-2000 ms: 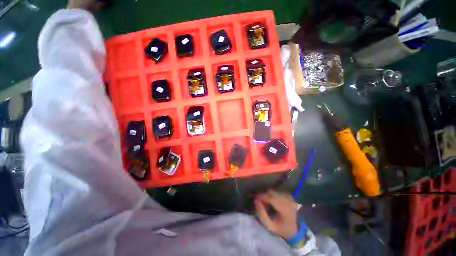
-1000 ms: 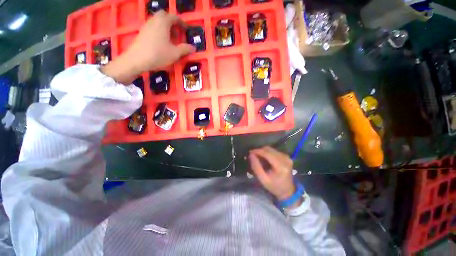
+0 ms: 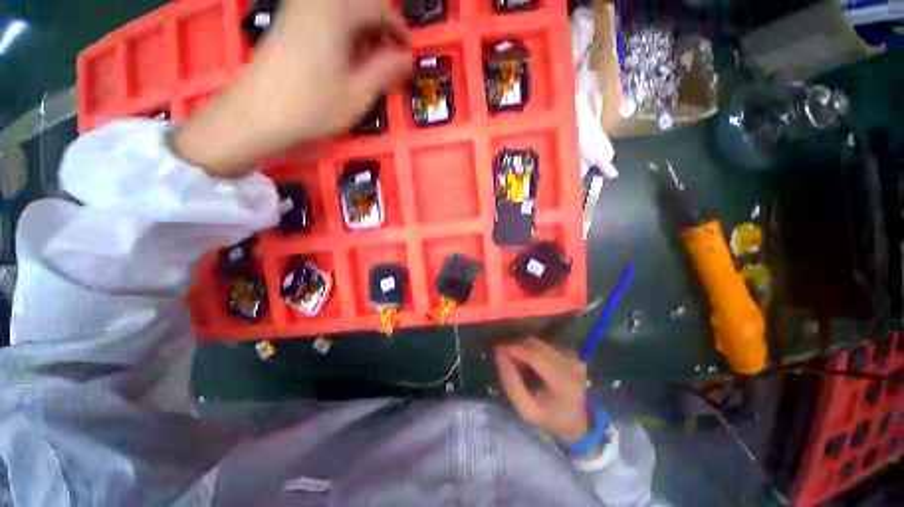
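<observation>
The red foam parts tray [image 3: 446,185] lies across the bench with black watch cases in its pockets, such as an open case with gold parts [image 3: 507,79]. My left hand [image 3: 297,84] is over the tray's upper middle, fingers curled, hiding several pockets; whether it holds anything is unclear. A dark case [image 3: 371,119] shows partly under it. My right hand [image 3: 547,386], with a blue wrist strap [image 3: 592,433], is at the bench's front edge, thumb and forefinger bent towards each other; I cannot make out anything in it. The blue stick [image 3: 608,315] lies beside it.
An orange-handled screwdriver [image 3: 729,297] lies right of the tray, near gold-yellow parts [image 3: 747,239]. A box of small silvery parts [image 3: 662,74] is behind it. Two small battery cells [image 3: 265,349] and a thin wire [image 3: 416,382] lie before the tray. Another red tray [image 3: 860,426] is lower right.
My left hand has come from beyond the tray's far left to over its pockets, then slightly further up in view. My right hand stays near the front edge. The view has shifted.
</observation>
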